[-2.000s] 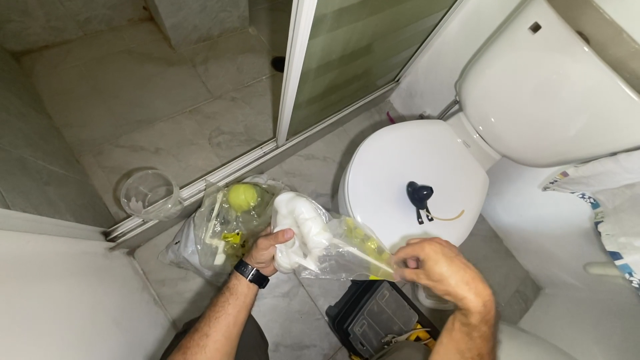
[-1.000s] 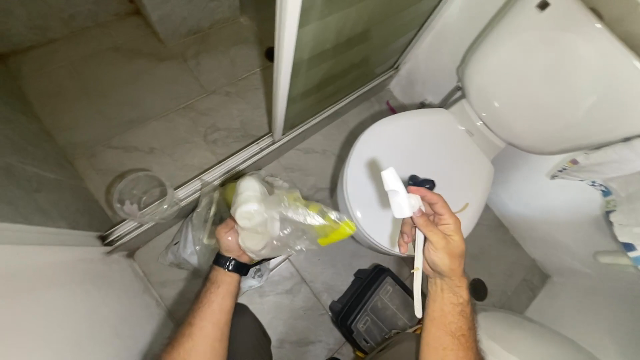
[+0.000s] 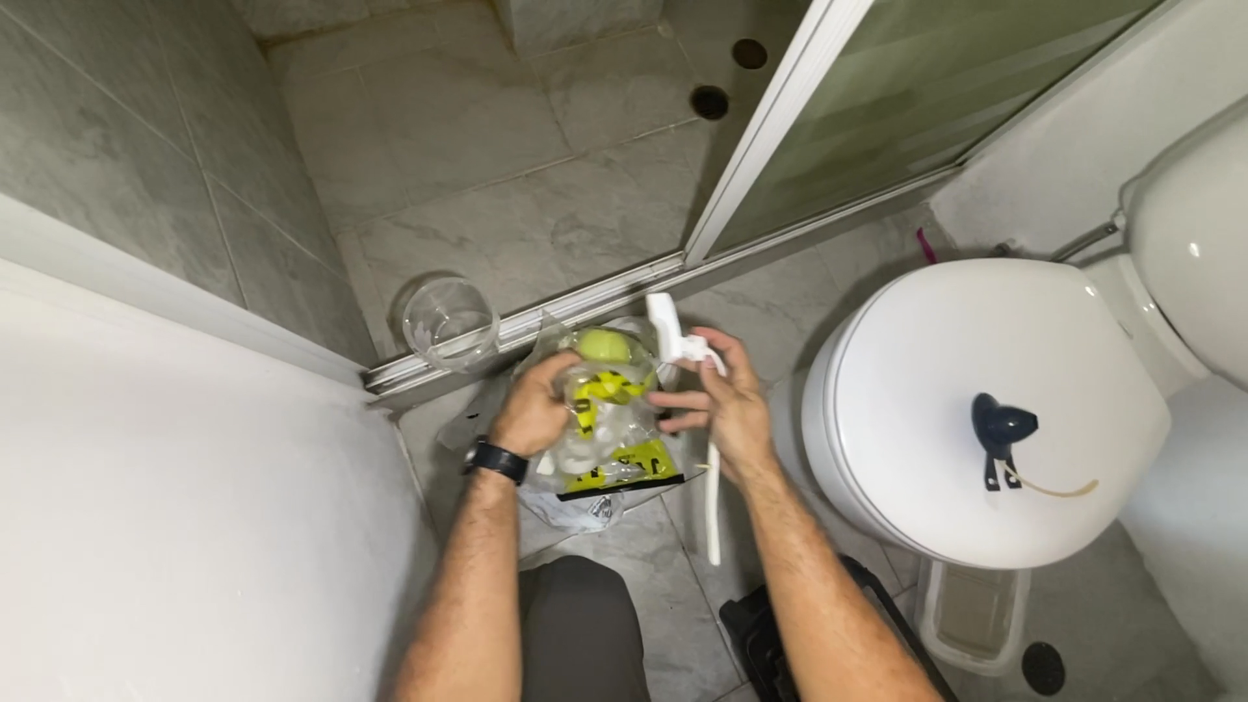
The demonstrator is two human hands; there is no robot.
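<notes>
My left hand [image 3: 534, 405] grips the upper left side of a clear plastic bag [image 3: 609, 429] with yellow and black print. White plastic parts show through the film, and a yellow-green round thing [image 3: 604, 345] lies at its top. Between the thumb and fingers of my right hand [image 3: 726, 400] is a white plastic fitting [image 3: 673, 336] with a curved arm on top. A long white tube [image 3: 713, 507] hangs below that hand; the palm hides where it joins the fitting. Some fingers of the right hand reach toward the bag's right side.
A clear plastic container [image 3: 450, 322] stands by the shower door track [image 3: 624, 285]. On the closed toilet lid [image 3: 907, 390] lies a black plastic part [image 3: 1004, 426] with a thin tan strip. A black case [image 3: 756, 634] is partly under my right forearm, near a translucent tray [image 3: 975, 614].
The right hand, holding the white fitting and tube, has moved from over the toilet lid to beside the bag. Two seconds ago it was at the bag's end without the fitting.
</notes>
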